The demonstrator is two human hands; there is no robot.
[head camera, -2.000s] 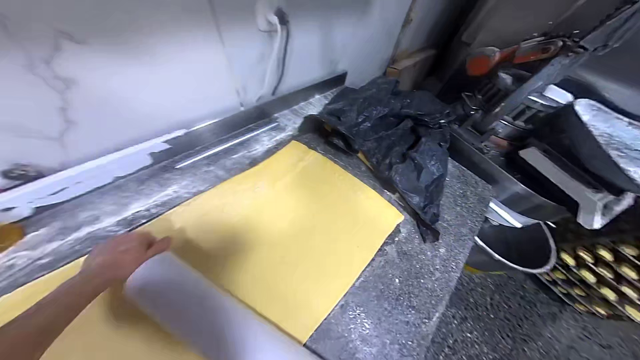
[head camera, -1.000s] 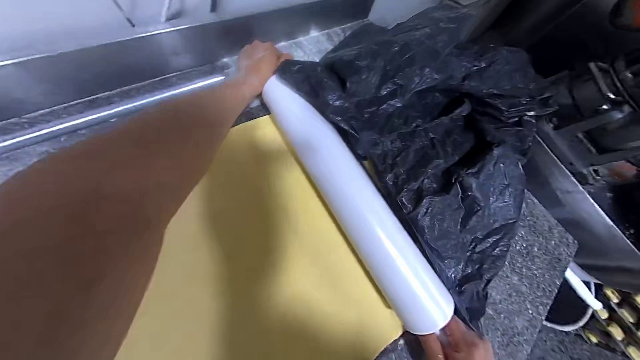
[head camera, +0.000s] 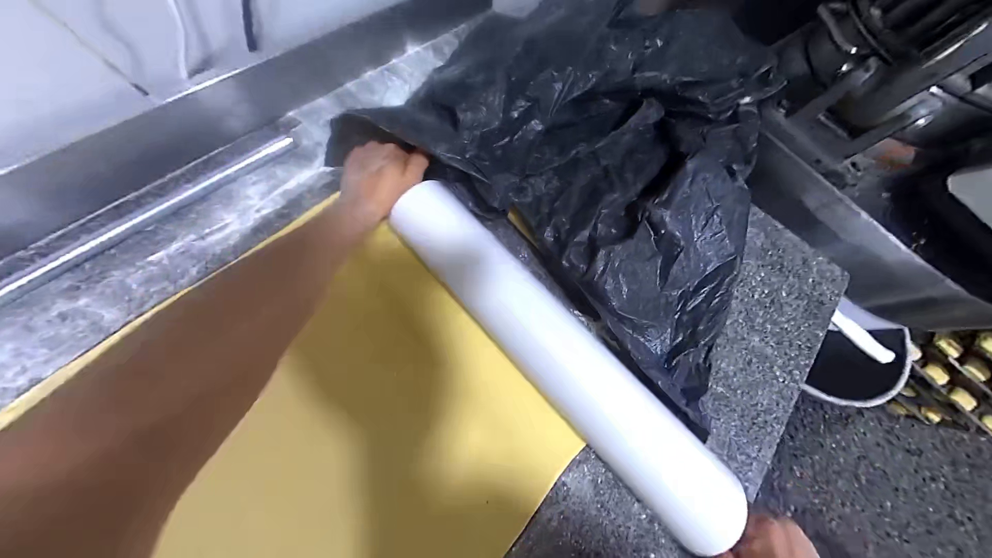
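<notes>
A wide white rolling pin (head camera: 566, 364) lies diagonally along the right edge of a yellow sheet of dough (head camera: 403, 434). At its upper end my left hand (head camera: 380, 178) is closed, fingers partly against the black plastic; the handle there is hidden. My right hand (head camera: 771, 539) is at the lower end, cut off by the frame's bottom edge, its grip partly out of sight. Crumpled black plastic sheeting (head camera: 620, 178) lies right beside the pin, with a sliver of yellow dough showing at its edge. My left forearm reaches across the dough.
A metal rod (head camera: 155, 209) lies on the floured stone worktop (head camera: 263, 194) by the wall. The worktop's corner (head camera: 798, 294) is at the right. Beyond it are a metal machine (head camera: 876, 101), a dark bin (head camera: 860, 364) and racks of small yellow pieces (head camera: 961, 395).
The pin has moved from the lower left of the dough to its right edge, beside the black plastic. My right hand, not visible in the earliest frame, shows at the lower end.
</notes>
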